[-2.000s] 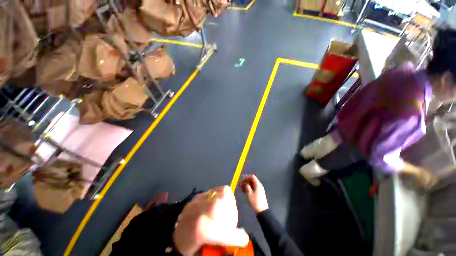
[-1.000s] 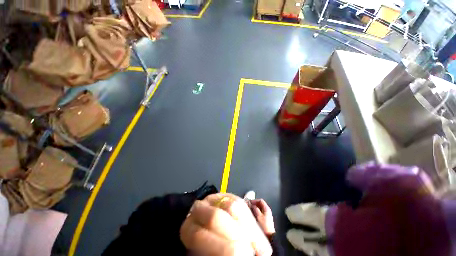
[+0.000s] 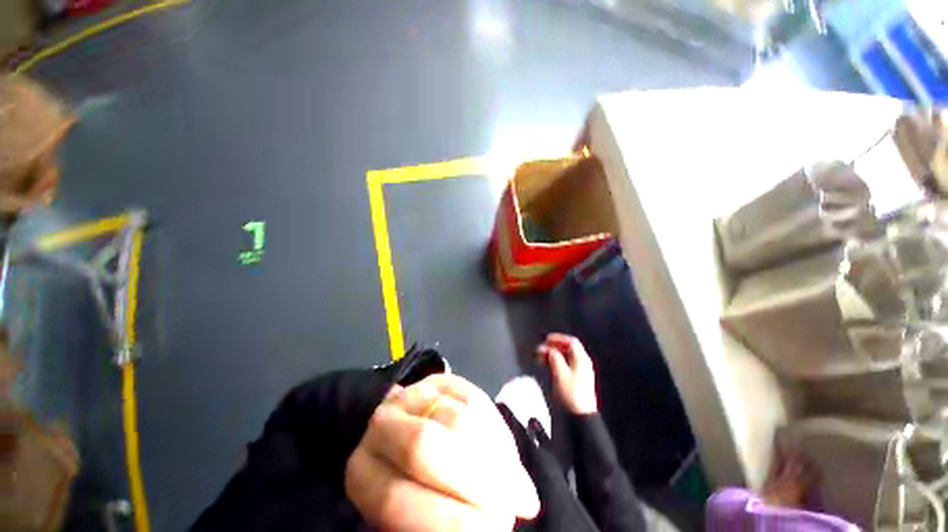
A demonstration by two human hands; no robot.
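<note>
My left hand [image 3: 442,457] is large and close to the camera at the bottom centre, with a ring on one finger. Its fingers are curled, and its palm side is hidden, so I cannot tell whether it holds anything. My right hand [image 3: 574,376] is lower and further away, at the end of a black sleeve. Its fingers are loosely bent with a gap at the thumb, and I see nothing in it. Neither hand touches the table or the box.
A white-topped table [image 3: 665,270] on the right bears grey-beige tote bags [image 3: 795,322]. An open red carton [image 3: 530,268] stands at its near left side. A person's purple sleeve [image 3: 769,514] and hand are at bottom right. Brown bag pieces [image 3: 31,473] and a rack foot [image 3: 129,291] are left.
The view has moved forward and turned right. The red carton and table are nearer, and the racks have slid to the left edge. The person in purple has dropped to the bottom right edge.
</note>
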